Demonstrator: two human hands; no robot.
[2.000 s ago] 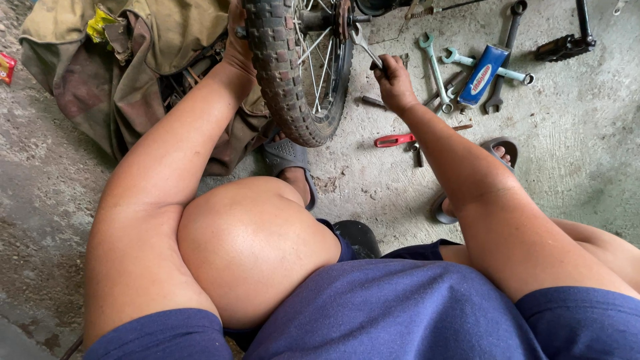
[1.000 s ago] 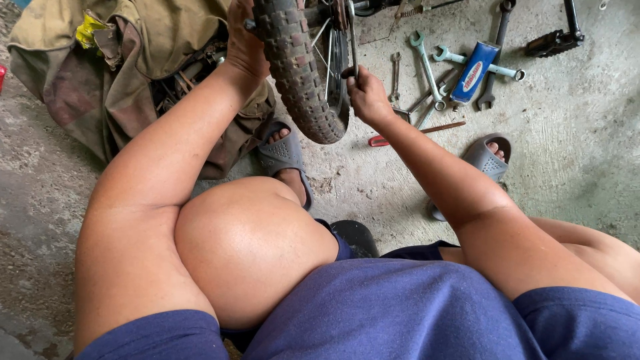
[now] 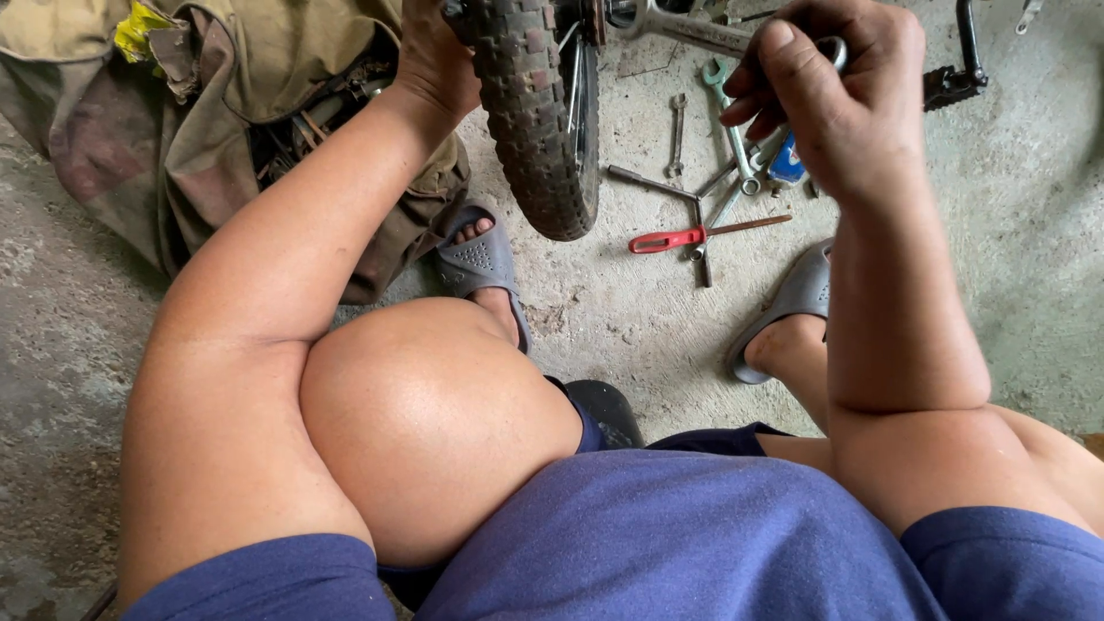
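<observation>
A bicycle wheel with a knobby tyre (image 3: 535, 121) stands upright at the top middle. On its left side, my left hand (image 3: 435, 65) is up by the axle end, its fingers partly hidden behind the tyre. My right hand (image 3: 828, 90) is closed around the ring end of a combination wrench (image 3: 690, 30). The wrench's open end lies at the hub area right of the wheel; whether it sits on a nut is not plain. Part of the hub and frame is cut off at the top edge.
On the concrete floor lie a red-handled screwdriver (image 3: 668, 241), a Y-shaped socket wrench (image 3: 660, 183), a small wrench (image 3: 678, 134), a green wrench (image 3: 733, 129) and a blue box (image 3: 787, 164). A tool-filled canvas bag (image 3: 198, 129) is at left, a pedal (image 3: 953, 86) at upper right.
My right hand has moved up and to the right, away from beside the tyre, with the wrench now pointing sideways instead of lengthwise. My left hand stays by the wheel's left side.
</observation>
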